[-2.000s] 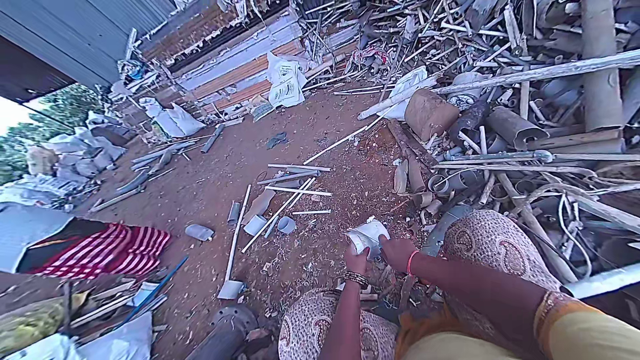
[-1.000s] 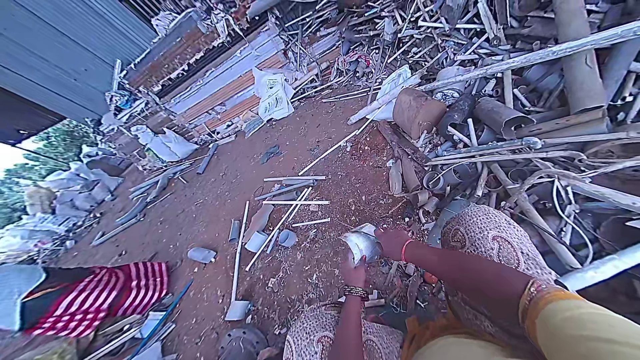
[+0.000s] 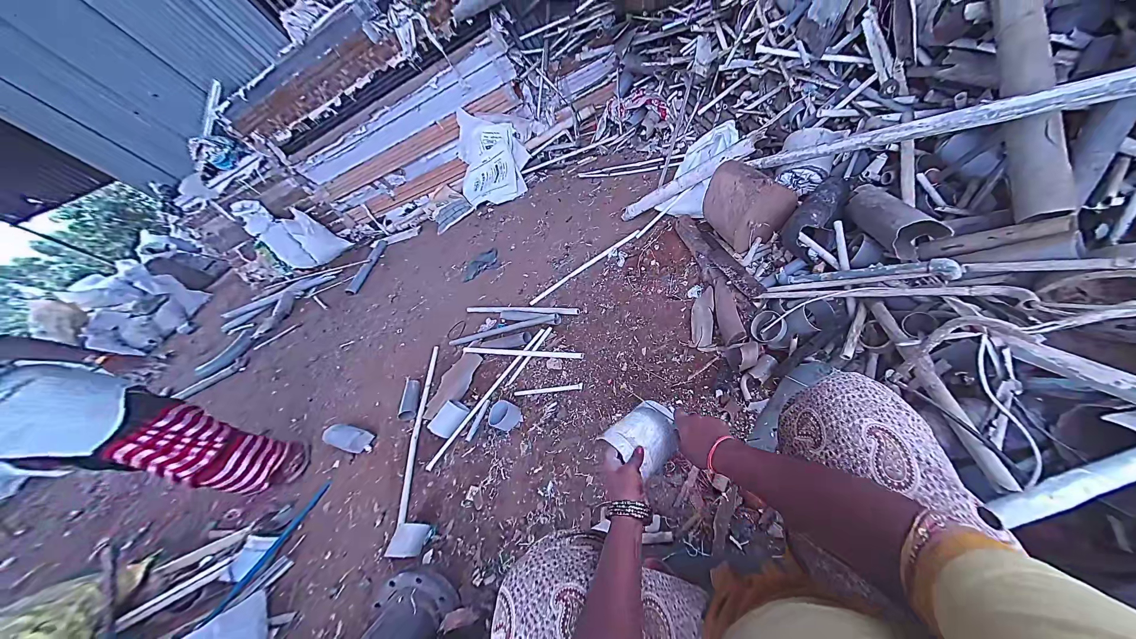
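A short, wide piece of whitish-grey pipe (image 3: 642, 438) is held between my two hands, above the dirt floor in front of my knees. My left hand (image 3: 625, 477) grips its lower left edge, thumb up. Around its right end close the fingers of my right hand (image 3: 698, 437). Left of the hands, on the ground, lie thin white pipes (image 3: 490, 399), a grey pipe (image 3: 504, 328) and short grey pipe pieces (image 3: 505, 415). Another short piece (image 3: 409, 540) rests at the lower end of a long white pipe (image 3: 417, 435).
A large heap of scrap pipes (image 3: 896, 222) rises close on my right, with a long pale pole (image 3: 932, 120) across it. White sacks (image 3: 490, 160) lie farther off. At the left edge is a person in a striped red cloth (image 3: 204, 448). A blue rod (image 3: 271, 555) lies lower left.
The pipe piece has turned in my hands and shows more of its rounded side. At the left, the person in striped cloth has shifted posture.
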